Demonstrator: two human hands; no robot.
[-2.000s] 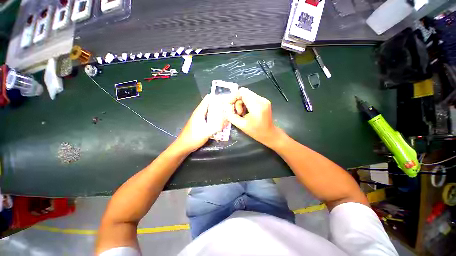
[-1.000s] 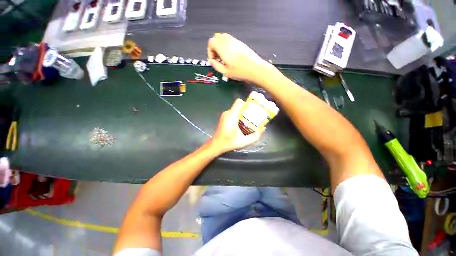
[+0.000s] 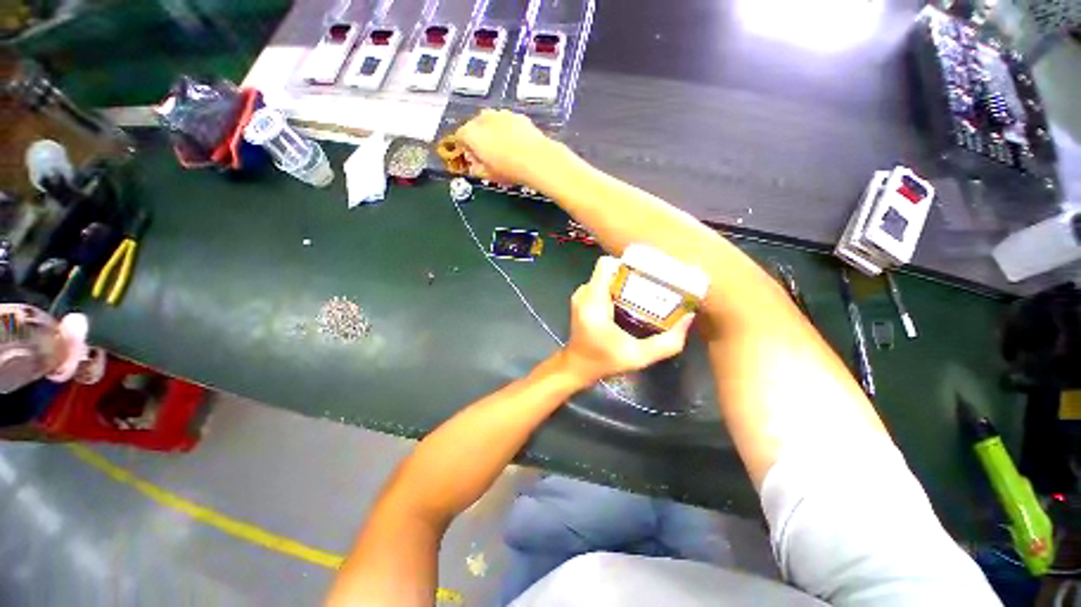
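Note:
My left hand (image 3: 611, 330) holds a phone assembly (image 3: 654, 291) above the mat, with a white end, a yellow-orange frame edge and a dark part near my fingers. My right hand (image 3: 504, 145) reaches across to the mat's far edge, its forearm passing beyond the phone assembly. Its fingertips are at a small amber roll (image 3: 451, 152); whether they grip it is too small to tell. A small dark display module (image 3: 517, 244) with an orange tail lies on the mat below my right forearm.
Screws (image 3: 343, 319) lie in a heap at left. A thin wire (image 3: 510, 282) curves across the mat. White phones (image 3: 479, 62) sit in a clear tray; others are stacked at right (image 3: 889, 219). Yellow-handled pliers (image 3: 116, 270), tweezers (image 3: 788, 285) and a green screwdriver (image 3: 1014, 504) lie around.
My right hand has left the phone assembly and moved left along the far edge to the amber roll. My left hand has kept the assembly. The view has turned left.

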